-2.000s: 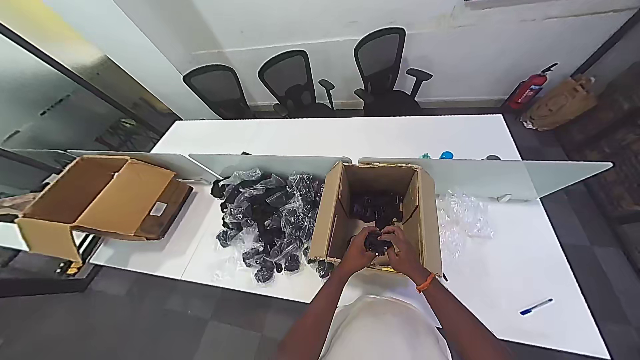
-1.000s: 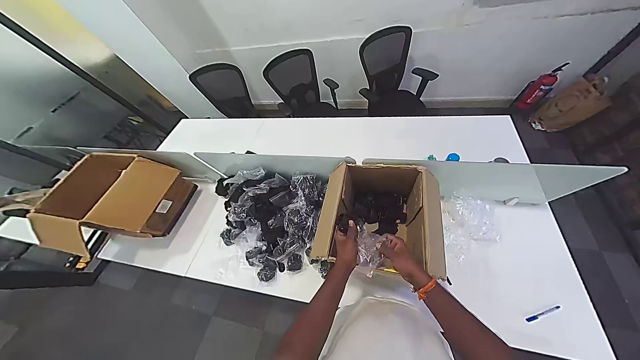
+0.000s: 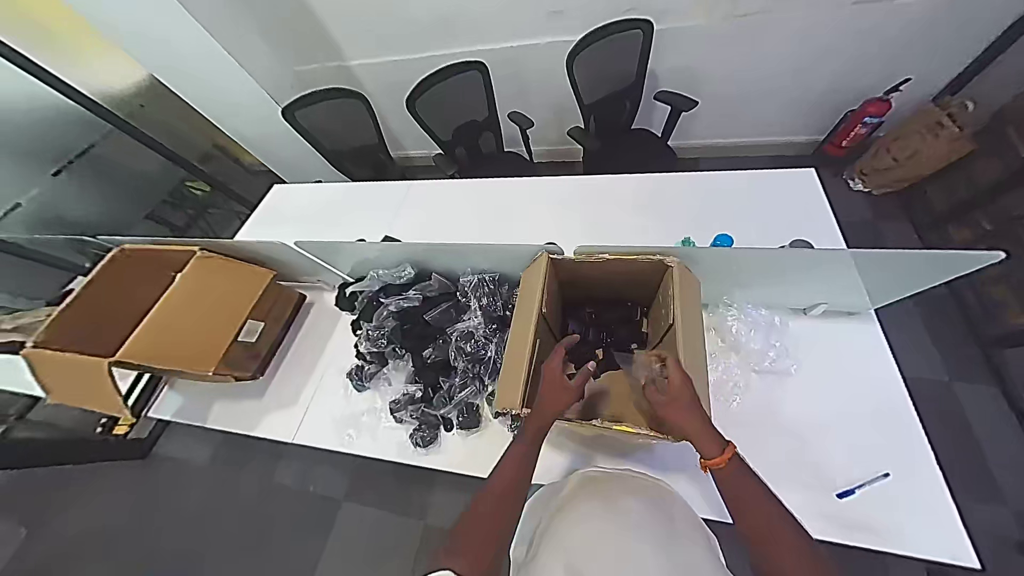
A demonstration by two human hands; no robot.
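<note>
Both my hands are inside the open cardboard box (image 3: 690, 344) in front of me. My left hand (image 3: 562, 380) has its fingers apart at the box's left side, beside dark items (image 3: 606, 324) lying in the box; nothing shows in its grasp. At the right side, my right hand (image 3: 670, 394) pinches a clear plastic bag (image 3: 638, 366). Left of the box lies a heap of black items in clear plastic bags (image 3: 436, 344). To the right, crumpled clear plastic bags (image 3: 748, 348) lie on the white table (image 3: 848, 416).
A second open cardboard box (image 3: 188, 320) stands at the left. Frosted divider panels (image 3: 768, 276) run behind the boxes. A blue pen (image 3: 862, 486) lies near the right front edge. Mesh chairs (image 3: 612, 88), a fire extinguisher (image 3: 864, 124) and a brown bag (image 3: 912, 152) are beyond the table.
The dark item my left hand held near the box's front a second ago is out of its grasp. My hands have moved apart, and the clear bag is now with my right hand.
</note>
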